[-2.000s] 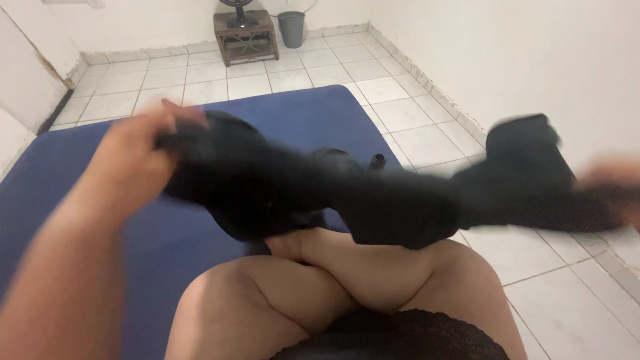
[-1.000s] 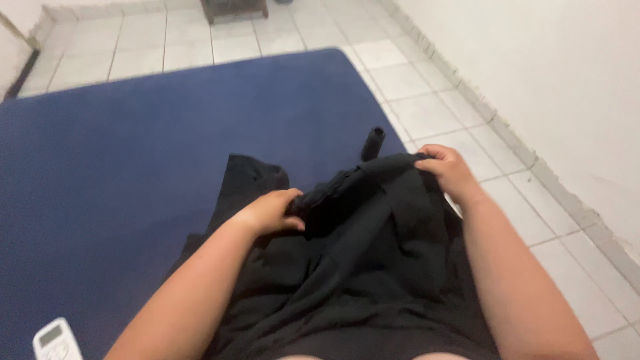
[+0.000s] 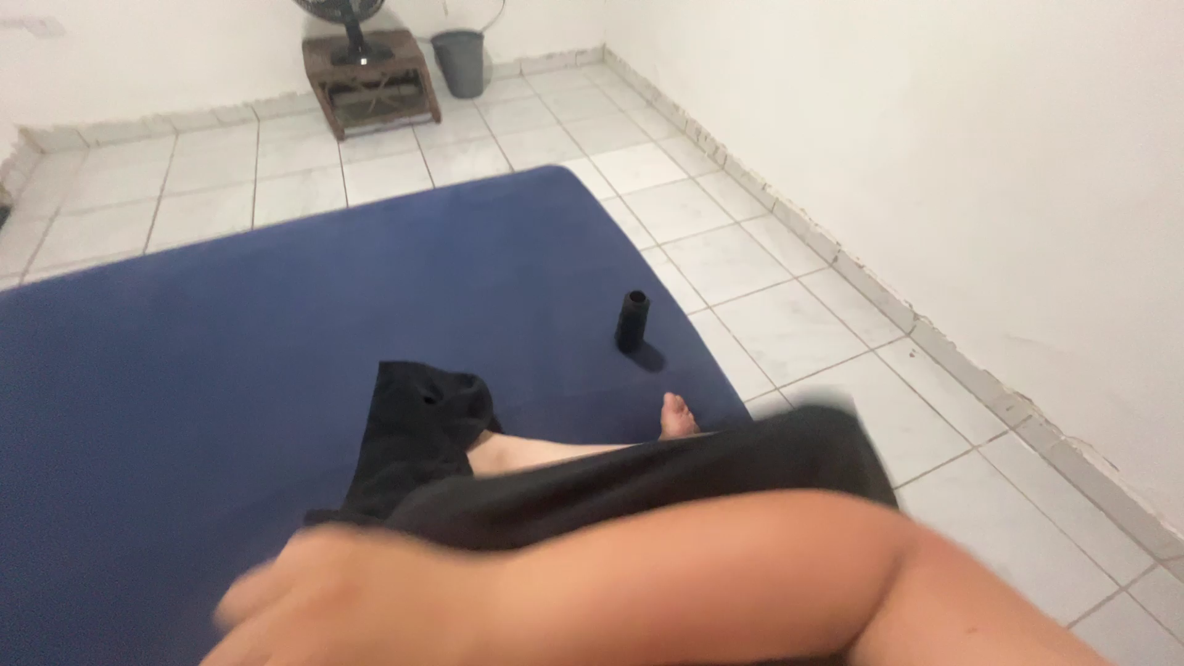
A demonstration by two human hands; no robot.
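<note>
My right hand reaches across from the lower right to the lower left, blurred by motion, its fingers pointing left. The fingertips run near the bottom edge, so whether they hold anything cannot be told. Just beyond the hand and forearm lies a black cloth garment, spread over my lap and onto the bed, with one part bunched at the left. A bare foot and part of a leg show behind it. My left hand is outside the view.
A blue-covered mattress fills the middle and left. Near its right edge stands a dark cylindrical object. Beyond it are a tiled floor, a small brown table with a black fan, and a grey bucket. A white wall borders the right.
My right hand has left the garment's upper edge and moved left across my lap. My left hand, on the garment one second ago, is out of view. The view has tilted up.
</note>
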